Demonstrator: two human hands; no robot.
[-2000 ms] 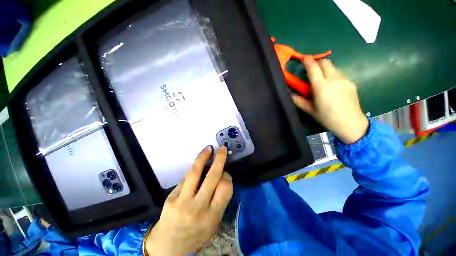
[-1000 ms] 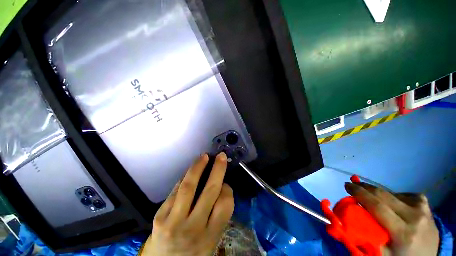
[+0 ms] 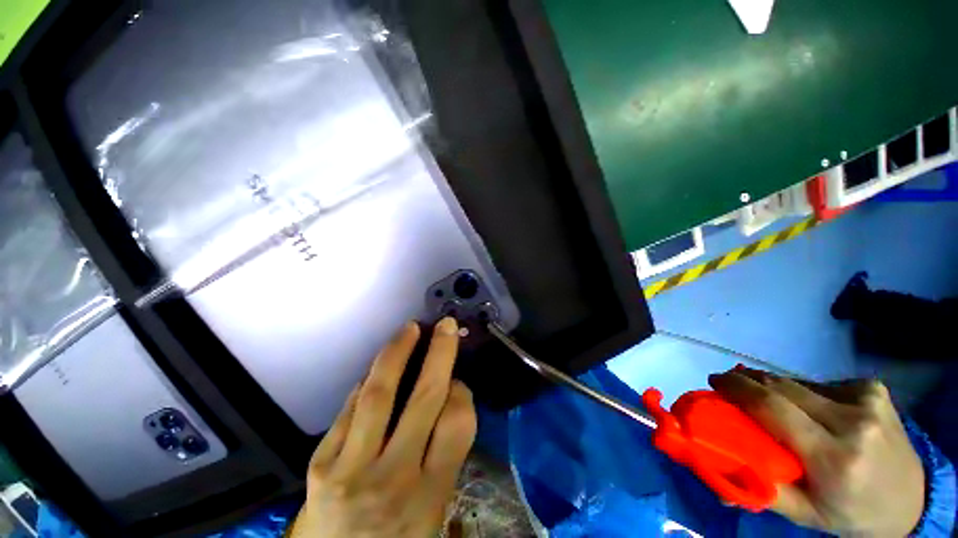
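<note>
A silver-grey tablet (image 3: 347,231) lies back up in the black foam tray (image 3: 620,275), its upper part under a clear wrinkled sleeve (image 3: 284,116). My left hand (image 3: 394,441) rests at its camera corner; two fingertips touch or cover the lower edge of the camera module (image 3: 463,286). Whether they pinch a small piece cannot be seen. My right hand (image 3: 840,447) grips the orange-red air blow gun (image 3: 725,447). Its thin metal nozzle ends at the module's lower right edge.
A second tablet (image 3: 105,420) lies in the tray's left pocket, partly sleeved. The green bench (image 3: 725,126) is at the right, with a white angular piece (image 3: 754,13) at the top. Yellow-black striped tape (image 3: 735,257) and a dark shape (image 3: 893,321) show beyond.
My right hand has taken the blow gun from the bench and brought its nozzle to the camera module. My left hand stays at the camera corner. The view has shifted.
</note>
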